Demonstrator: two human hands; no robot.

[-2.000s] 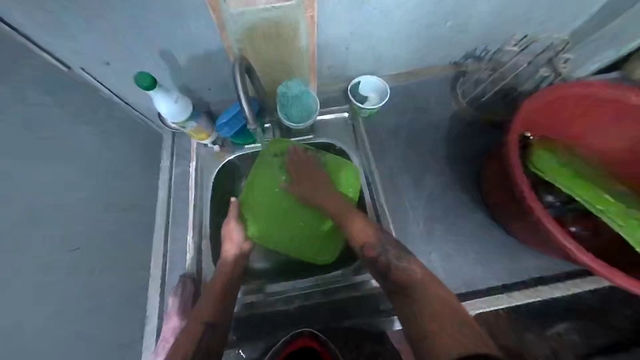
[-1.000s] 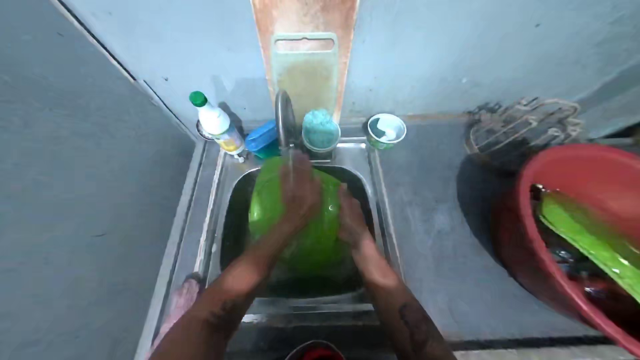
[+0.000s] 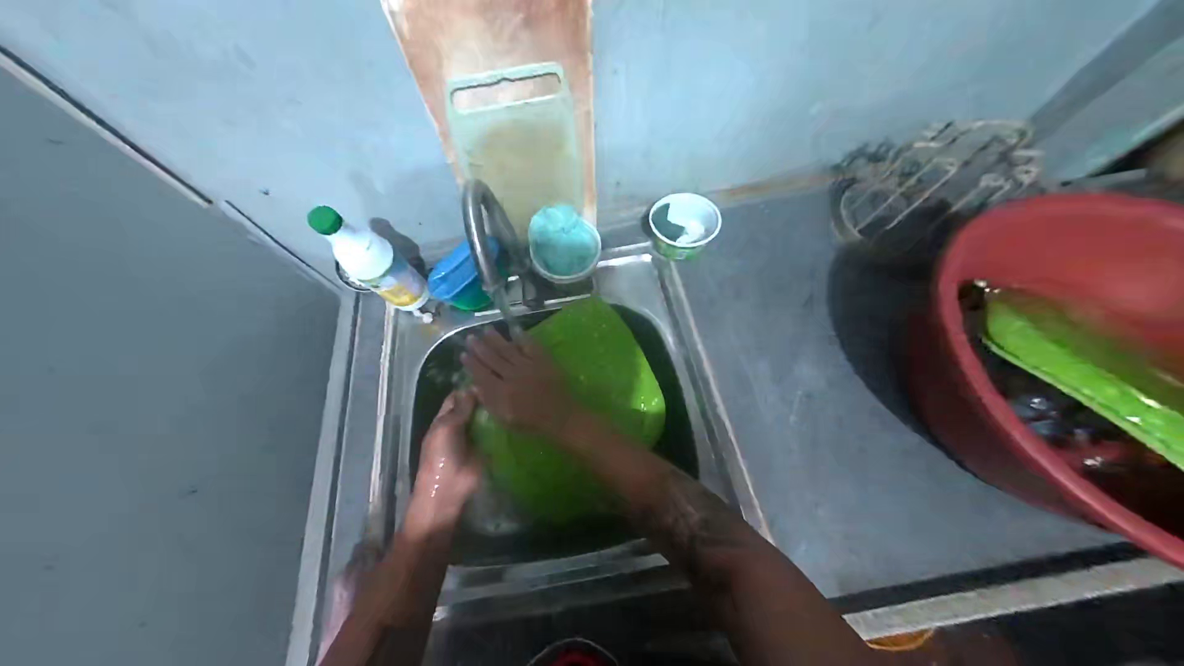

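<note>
A green plastic lid or tray [image 3: 606, 370] lies tilted in the stainless steel sink [image 3: 680, 324], wet and shiny. My left hand [image 3: 449, 453] grips its left edge, the fingertips near my other hand. My right hand [image 3: 518, 384] rests flat on its upper left part, under the curved metal faucet [image 3: 481, 227], where water runs down. Behind the sink stand a white bottle with a green cap [image 3: 370, 259], a blue plastic container [image 3: 462, 273] and a tub with a turquoise scrubber or cloth [image 3: 562, 242].
On the counter to the right are a small white and green cup [image 3: 684, 222], a wire rack [image 3: 934, 176] and a large red basin [image 3: 962, 361] holding a bright green plastic piece [image 3: 1073, 370] and dark items. A pale cutting board [image 3: 518, 139] leans on the wall.
The green piece has tilted differently in the sink since one second ago. My left hand has gone from its right side to its left edge; my right hand is at its upper left.
</note>
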